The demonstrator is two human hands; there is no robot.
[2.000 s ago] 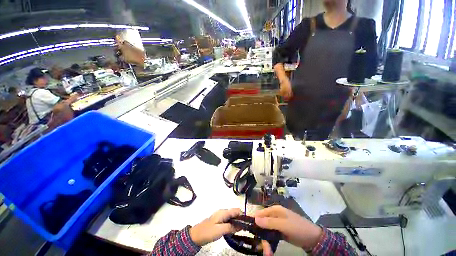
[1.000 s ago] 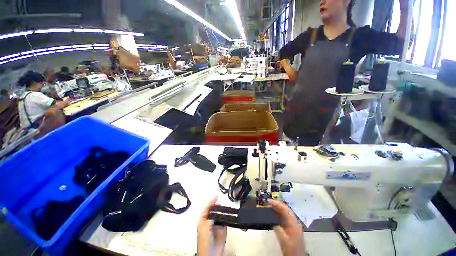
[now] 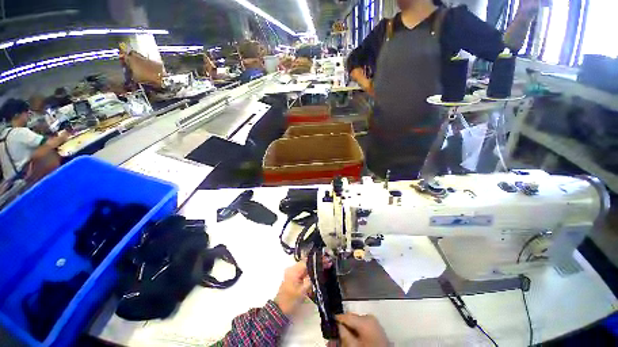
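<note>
A black strap piece [image 3: 327,295] with a pale line along it runs from the needle area of the white sewing machine [image 3: 467,220] towards me. My left hand [image 3: 293,288] holds its left side close to the presser foot [image 3: 341,261]. My right hand [image 3: 362,331] holds its near end, low in the picture. Some fingertips are hidden or blurred. Loose black bands [image 3: 298,227] lie behind and left of the machine head. I cannot tell whether the foot is down on the piece.
A blue bin [image 3: 135,254] with black pieces stands at left, beside a black heap [image 3: 169,271]. Two black pieces [image 3: 247,207] lie behind. A slim dark tool [image 3: 459,303] and a pale pointed sheet [image 3: 406,261] lie under the machine arm. A person [image 3: 406,81] stands behind, near cartons [image 3: 312,159].
The black piece was held crosswise in front of the machine and now points lengthwise at the needle area. My left hand is beside the machine head, my right hand at the near end. The view has shifted.
</note>
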